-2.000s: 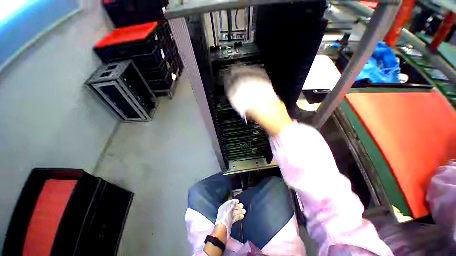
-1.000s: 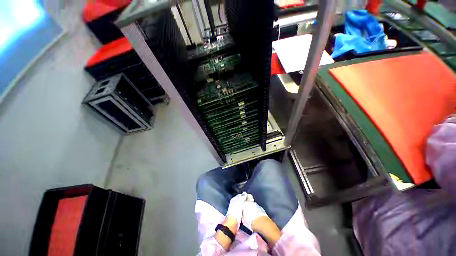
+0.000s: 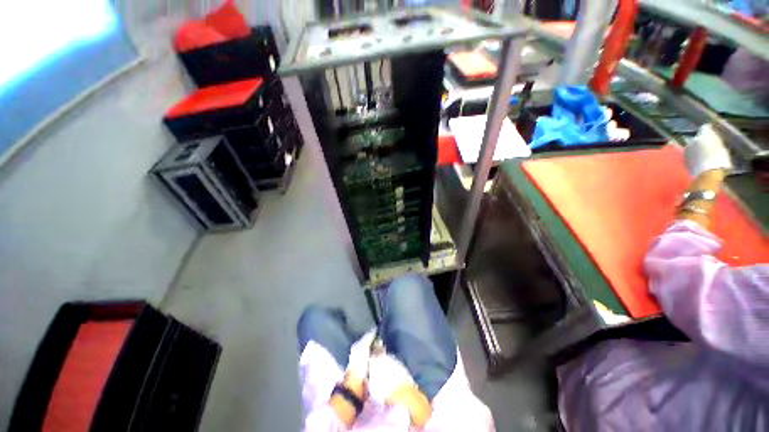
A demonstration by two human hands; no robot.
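The magazine rack (image 3: 400, 38) stands upright in front of my knees, with a silvery top plate and base and black side walls. Green circuit boards (image 3: 388, 211) lie stacked in its slots, the lower ones close together. My left hand (image 3: 360, 359), in a white glove with a black band at the wrist, rests in my lap. My right hand (image 3: 386, 376), also gloved, lies against it. Both are blurred, and I cannot tell how the fingers are set or whether they hold anything.
To the right, an orange-red mat (image 3: 607, 202) lies on a green-topped bench, where a neighbour's gloved hand (image 3: 707, 153) reaches across. A blue crumpled cloth (image 3: 573, 118) lies beyond. Black bins (image 3: 190, 371) stand on the floor at lower left; more bins (image 3: 223, 110) and a small empty rack (image 3: 207, 184) stand by the wall.
My right hand came out of the rack down to my lap, beside my left hand. The view has tilted up, showing the rack's top. The neighbour's arm has come further into view over the mat.
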